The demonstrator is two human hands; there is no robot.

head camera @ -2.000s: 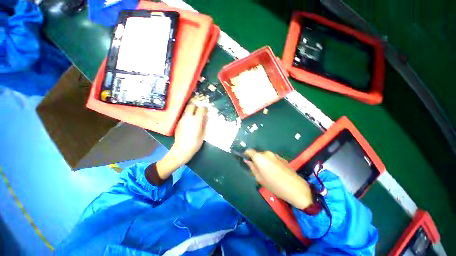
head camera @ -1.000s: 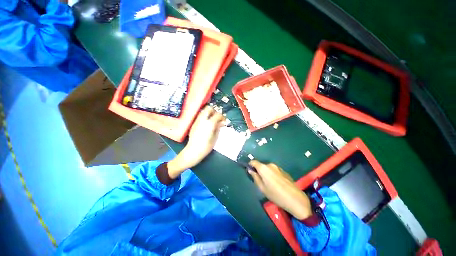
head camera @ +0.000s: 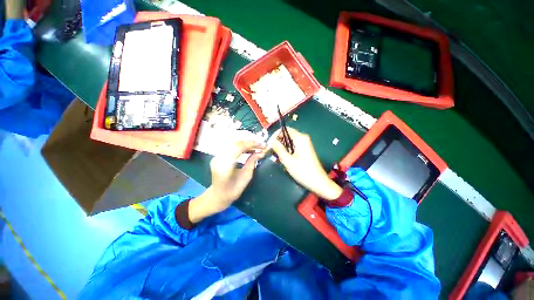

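Note:
My left hand and my right hand meet by their fingertips over the bench, pinching a small pale part between them. My right hand also holds dark tweezers, which point up toward the red parts bin full of pale tabs. A white sheet with loose leads and chips lies beside the left fingers. An open tablet with a white centre rests on stacked red trays to the left.
A tablet in a red tray sits on the conveyor. Another tray stands by my right forearm, a further one at lower right. A blue bin and a person's blue sleeve are at upper left. A brown box stands below the bench.
My left hand has moved off the loose parts and my right hand has come up to meet it. The tweezers now point upward. The view has also shifted.

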